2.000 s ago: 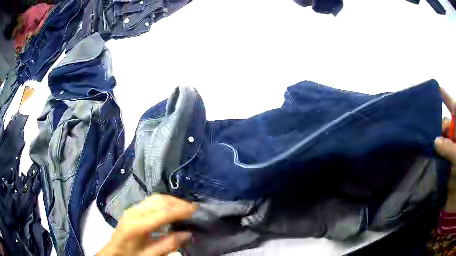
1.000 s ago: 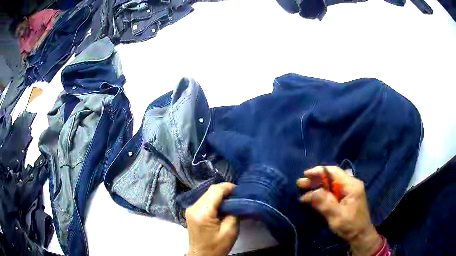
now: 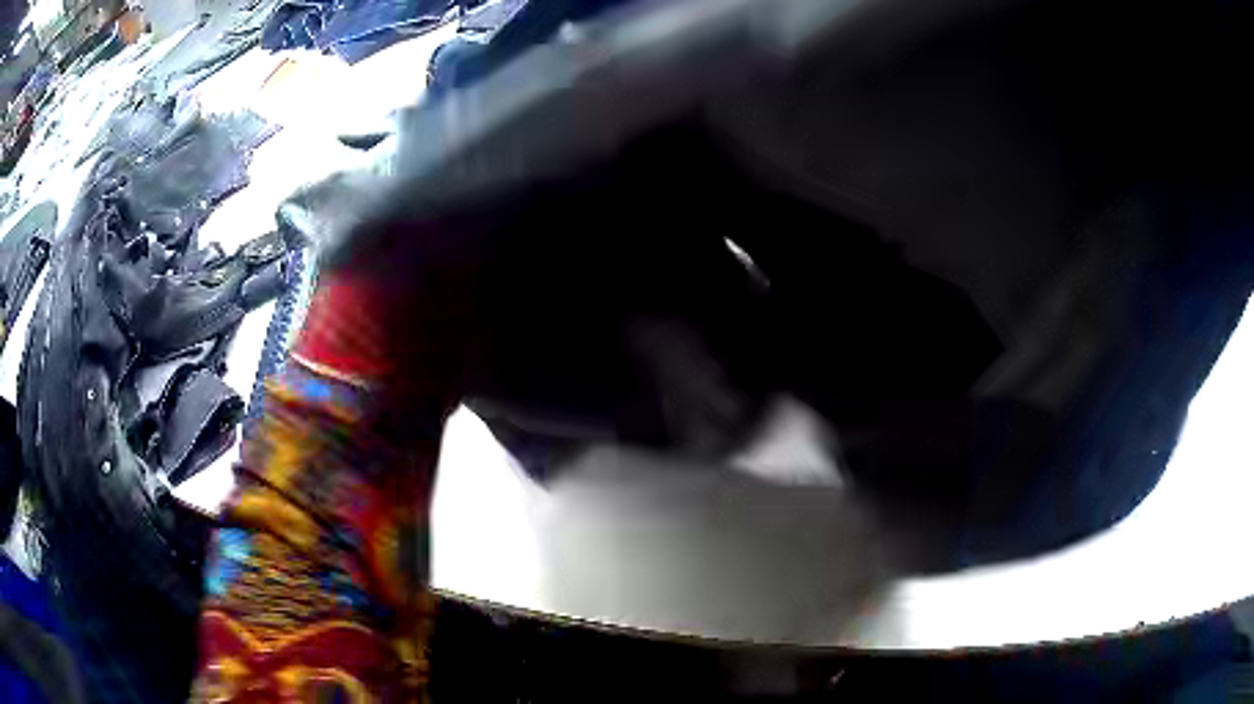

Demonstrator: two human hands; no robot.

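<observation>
The denim jacket (image 3: 880, 275) is raised close to the camera and fills the centre and right of the view, dark and blurred. A patterned sleeve with a red cuff (image 3: 323, 509) comes up from the lower left and goes behind the raised cloth. My left hand at its end is hidden by the cloth. My right hand is not in view, and neither are the orange-red snips.
Black garments with metal dots (image 3: 103, 399) lie in a heap at the left. More dark and blue clothing (image 3: 344, 25) lies at the top left. The white table (image 3: 1031, 605) shows its curved front edge below the jacket.
The jacket has gone from lying on the table to being lifted up near the camera. Both hands have gone out of sight, and the left sleeve has come into view. The camera view has shifted.
</observation>
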